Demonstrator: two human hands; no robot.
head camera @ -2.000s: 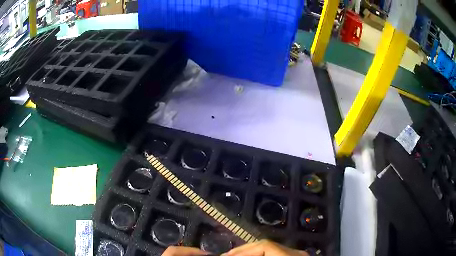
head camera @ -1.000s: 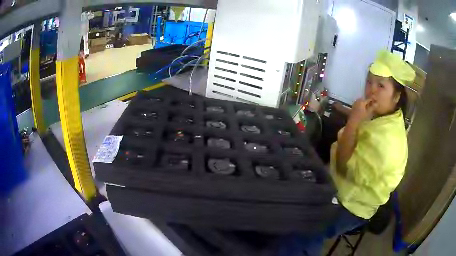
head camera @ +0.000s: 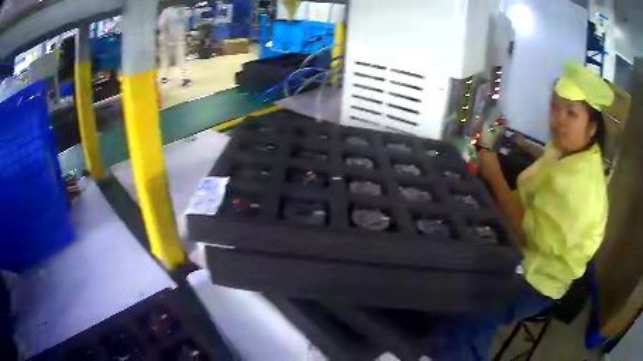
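Neither of my hands is in the picture. Nearest in front of me is a black stack of filled foam trays [head camera: 352,250]. Its top tray has rows of square pockets holding round units [head camera: 370,217], some of them greyish. A few pockets at the left show small red or orange spots. A white paper label [head camera: 208,195] lies on the stack's left corner. The working foam tray [head camera: 201,321] shows only in part at the bottom left, with dark round units in its pockets. The picture is somewhat blurred.
A blue crate [head camera: 35,176] stands at the left. Yellow-and-grey posts [head camera: 148,162] rise beside the pale bench surface [head camera: 106,271]. A white machine cabinet [head camera: 405,70] stands behind the stack. A person in a yellow cap and top [head camera: 564,211] sits at the right. Another person stands far back.
The view has swung right from the working tray, strip and my fingertips to the filled stack. Since the last frame it has turned slightly back left. The seated person's raised hand has come down.
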